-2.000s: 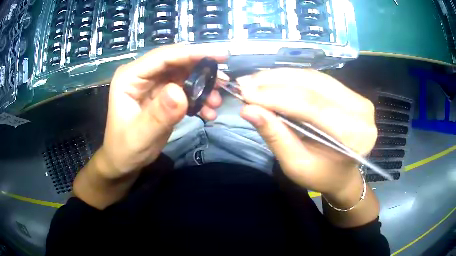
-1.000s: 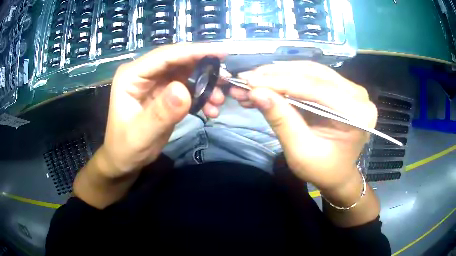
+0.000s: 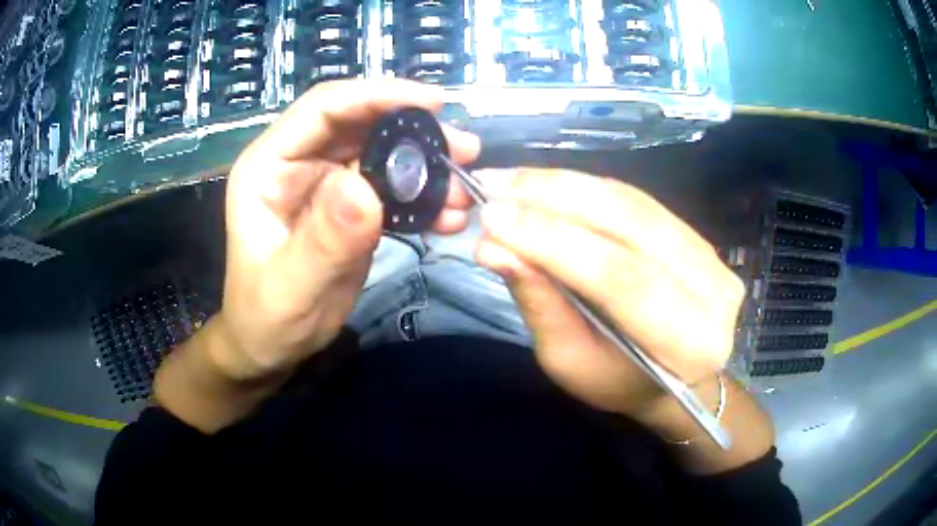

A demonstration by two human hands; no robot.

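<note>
My left hand [image 3: 298,211] is bare and holds a round black part [image 3: 382,183] between thumb and fingers, above my lap. Its face is turned partly towards me and shows a pale shiny centre and small light dots near its rim. My right hand [image 3: 616,272] is bare and holds slim silver tweezers [image 3: 658,372]. The pointed tips are at the right side of the part's face; whether they touch it I cannot tell. The wide rear end points down to the right, past my wrist.
A clear blister tray [image 3: 483,103] with rows of black parts lies ahead on a green mat [image 3: 812,62]. More filled trays stand lower at the right [image 3: 801,293] and left [image 3: 139,334]. A blue frame [image 3: 889,205] is at the right, above grey floor with yellow lines.
The black part has turned from nearly edge-on to show more of its face. My right hand has tilted the tweezers more steeply, with their rear end now lower.
</note>
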